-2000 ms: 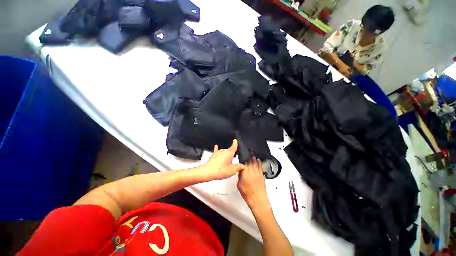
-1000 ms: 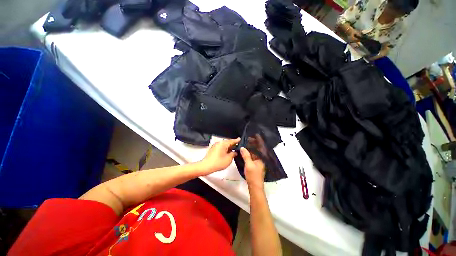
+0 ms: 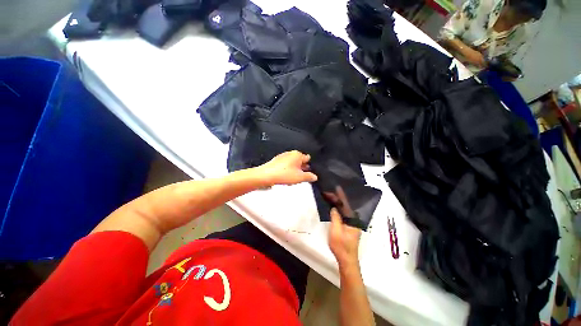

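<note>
A black pouch (image 3: pixel 349 188) is held flat between my two hands near the table's front edge. My left hand (image 3: pixel 292 169) pinches its left edge with thumb and fingers. My right hand (image 3: pixel 344 230) grips its lower edge, and the fingers show faintly through a see-through mesh face. Finished pouches (image 3: pixel 299 105) lie overlapping just beyond my hands, one with a small pale logo. Red-handled thread snips (image 3: pixel 393 237) lie on the white cover right of my right hand. A tall rumpled heap of unfinished pouches (image 3: pixel 474 184) is at the right.
Padded pouches (image 3: pixel 158 23) sit at the far left corner of the white-covered table (image 3: pixel 137 95). A deep blue bin (image 3: pixel 76 165) stands on the floor at left. A person (image 3: pixel 494 32) in a patterned top works at the upper right, holding something dark.
The pouch has opened out from a bunched shape to a flatter one. My hands have moved apart, the left up and the right toward the lower right. The view has shifted slightly.
</note>
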